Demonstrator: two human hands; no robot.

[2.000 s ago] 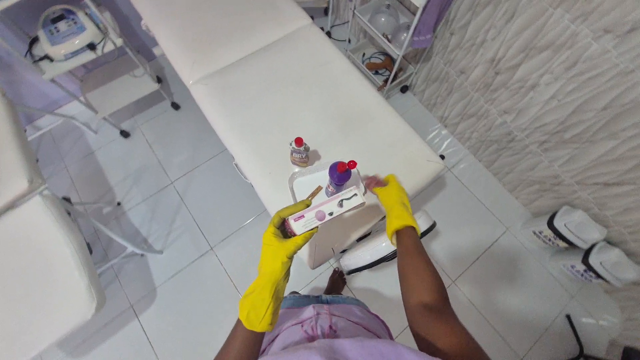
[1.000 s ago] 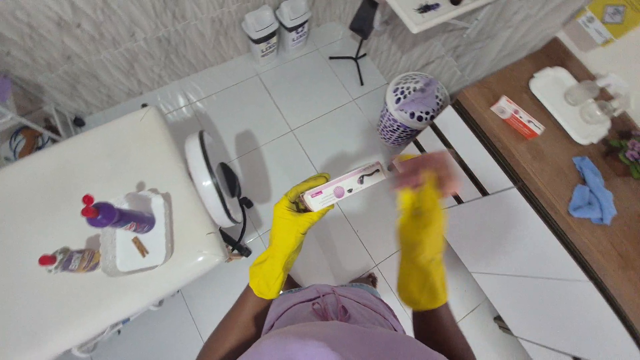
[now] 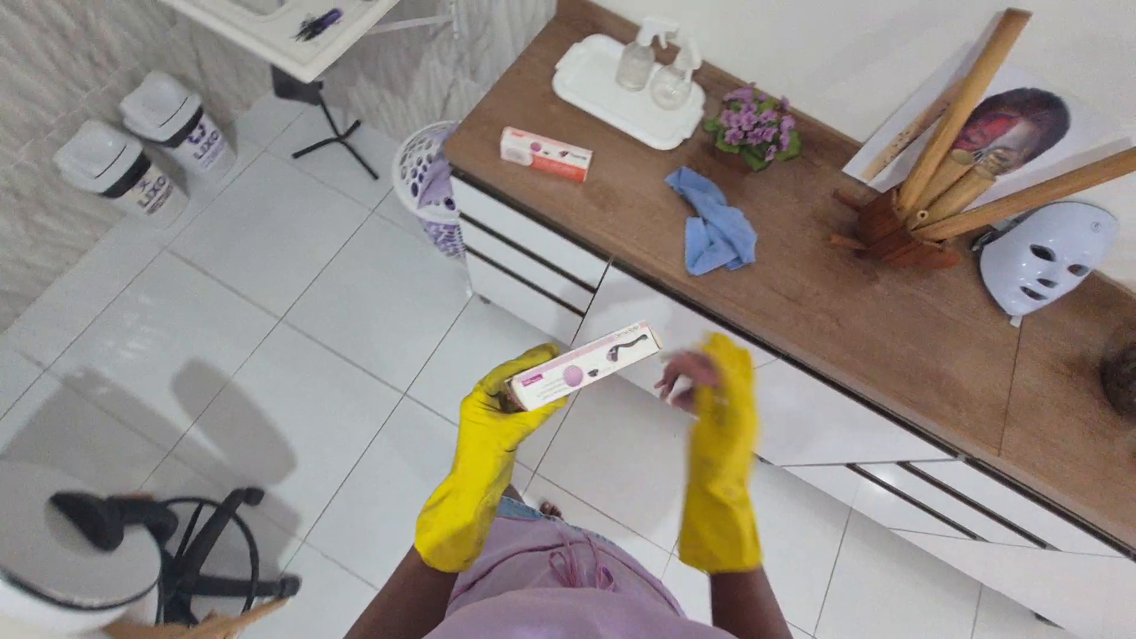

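Observation:
Both hands wear yellow rubber gloves. My left hand holds a small white and pink cardboard box, which bears writing and a picture of a roller tool, by its near end. To the right of the box's far end, my right hand is blurred, shut on a crumpled pinkish cloth. On the wooden countertop ahead lie a similar orange and white box and a blue cloth.
The counter also holds a white tray with spray bottles, a potted purple plant, bamboo sticks and a white face mask. A laundry basket and a wheeled stool stand on the tiled floor.
The view has swung from the treatment bed, with its bottles and tray, to the wooden counter. The box has stayed in my left hand and the cloth in my right.

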